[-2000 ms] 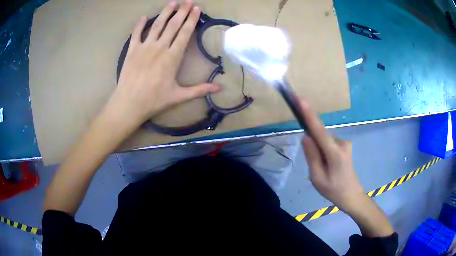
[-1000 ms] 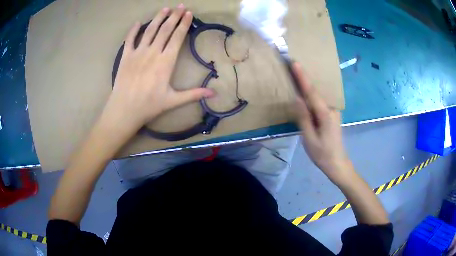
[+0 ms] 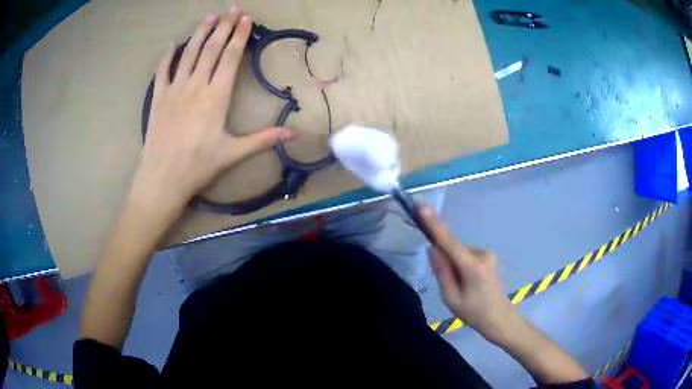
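Note:
A black headphone headband assembly [image 3: 239,207] lies on the tan cardboard mat [image 3: 425,83]. Its two open C-shaped yokes point right, with thin dark wires beside them. My left hand [image 3: 190,125] is spread flat over the headband's left part, fingers apart, thumb reaching to the lower yoke, and hides part of the band. My right hand [image 3: 467,277] is closed round the dark handle of a wiping wand. The wand's white cloth head [image 3: 367,154] is at the lower yoke's right end and covers its tip; whether they touch I cannot tell.
Black thread snips [image 3: 520,19], a white scrap [image 3: 509,70] and a small dark piece [image 3: 554,71] lie on the blue-green bench [image 3: 599,91]. Blue bins [image 3: 665,346] stand at the right. A red object [image 3: 34,308] is below the bench at left. Striped tape marks the floor.
My right hand and the wand have moved down toward me, bringing the white head to the lower yoke. My left hand stays on the headband. The whole bench view has shifted left.

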